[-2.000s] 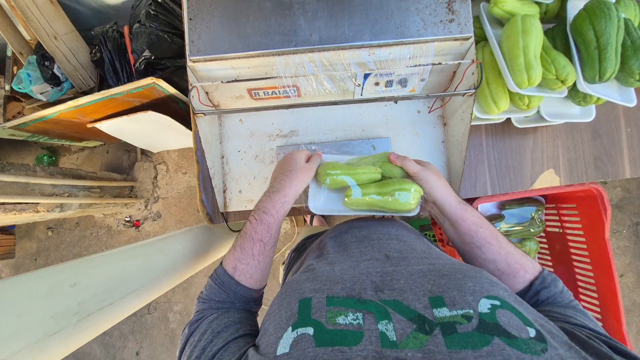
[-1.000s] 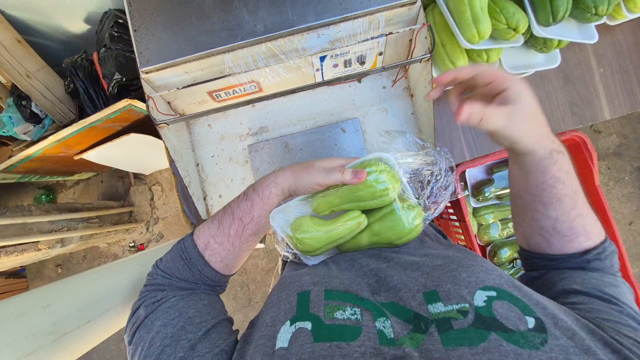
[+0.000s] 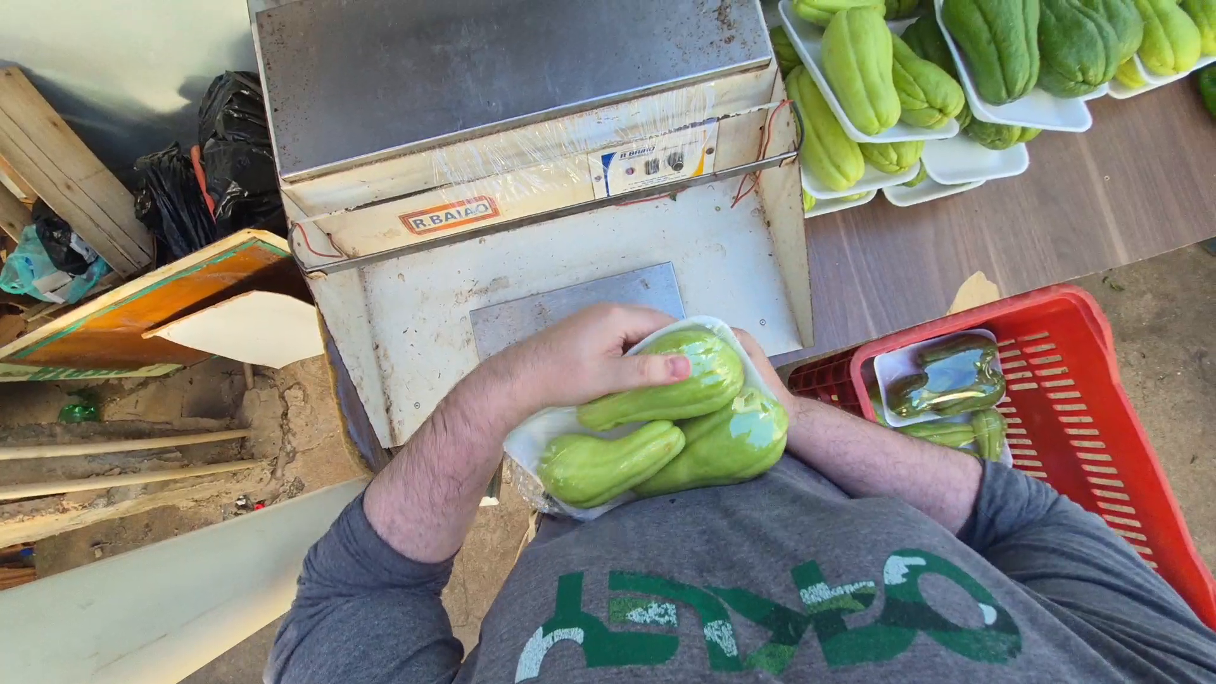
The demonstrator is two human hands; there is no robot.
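Note:
My left hand [image 3: 594, 361] grips a white foam tray [image 3: 532, 437] of three green chayotes [image 3: 665, 418], its thumb lying over the upper one. Clear plastic film stretches shiny over the chayotes, and some of it bunches at the tray's lower left end. Against the tray's right side is my right hand [image 3: 765, 370], its fingers mostly hidden behind the tray. The tray is tilted close to my shirt, in front of the film-wrapping machine [image 3: 560, 228]. A grey metal plate [image 3: 570, 304] on the machine's white bed shows just beyond my left hand.
On the brown tabletop [image 3: 950, 247] at the upper right stand stacked foam trays [image 3: 1045, 112] of chayotes. Below it, a red plastic crate [image 3: 1083, 313] holds several wrapped trays [image 3: 940, 375]. Boards [image 3: 71, 171] and black plastic bags [image 3: 237, 142] lie at the left.
My right hand, raised beside the tray a second ago, is now against its right side. The loose film that spread there is folded out of sight. The left hand still holds the tray.

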